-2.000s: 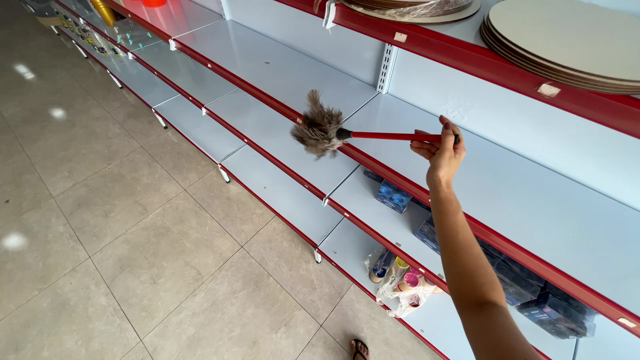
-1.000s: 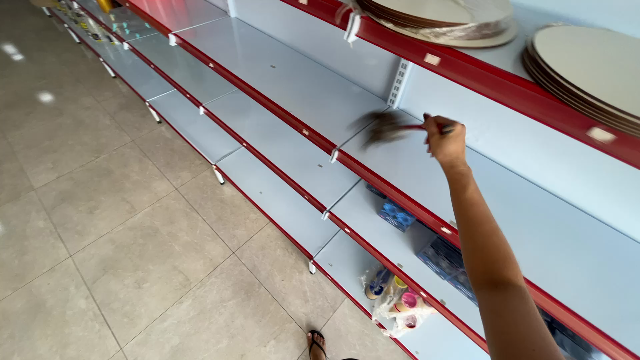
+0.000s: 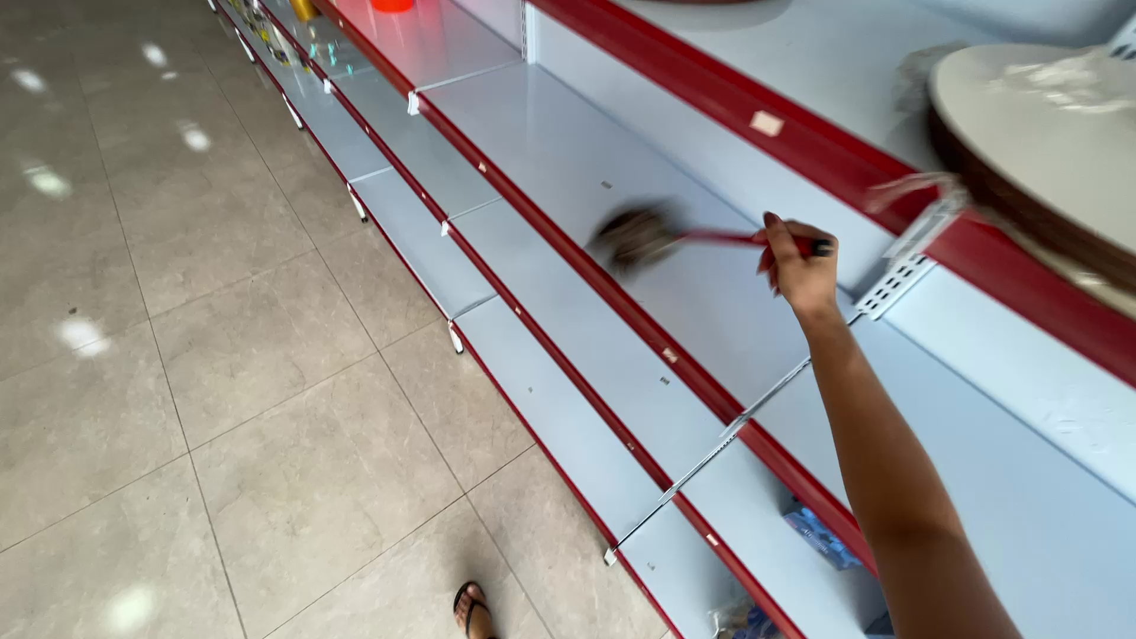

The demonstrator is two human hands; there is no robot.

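My right hand point(image 3: 799, 259) is closed around the red handle of a feather duster point(image 3: 637, 238). Its grey-brown feather head, blurred by motion, is over the pale blue-white metal shelf point(image 3: 568, 133), near that shelf's red front edge. The handle's black end sticks out of my fist on the right. Above my hand runs the red edge of the upper shelf point(image 3: 768, 122). My left hand is outside the view.
Round cream boards point(image 3: 1038, 133) are stacked on the upper shelf at right. Blue packages point(image 3: 821, 532) lie on a lower shelf. A red-orange item point(image 3: 392, 3) stands at the far end. Tiled floor point(image 3: 266, 390) lies left, with a sandalled foot point(image 3: 472, 611) below.
The duster, held by my right hand, has moved from above the shelf divider to the shelf section on its left. The view has shifted left along the shelves.
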